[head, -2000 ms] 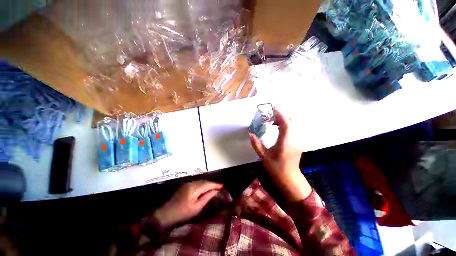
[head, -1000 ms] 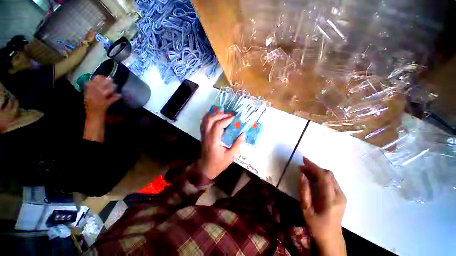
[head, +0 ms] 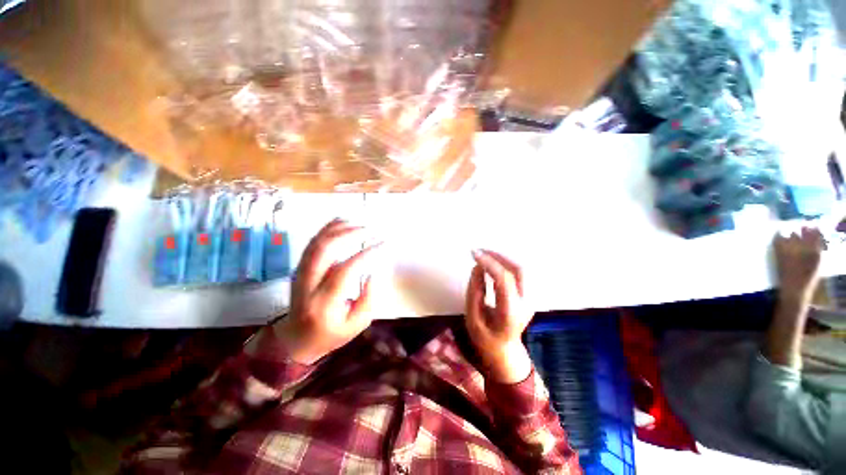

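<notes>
Several packed cables [head: 223,255], blue cards with orange-red dots in clear cases with white loops above, stand side by side in a row at the left on the white table. My left hand [head: 331,292] is just right of the row, fingers curled and apart, with nothing visible in it. My right hand [head: 496,301] is over the table's front edge at the centre, fingers bent and apart, with nothing visible in it. A heap of carded cables [head: 710,172] lies at the right.
A large open carton [head: 325,172] with clear plastic cases fills the back. Blue loose cables [head: 56,162] and a dark smartphone [head: 86,262] are at the left. A neighbour's hand [head: 800,255] rests by the right heap. A blue crate [head: 580,399] stands below the table.
The view has swung back right. My left hand has left the packed cables, which now stand in an even row. The neighbour's mug is out of view except perhaps a grey edge.
</notes>
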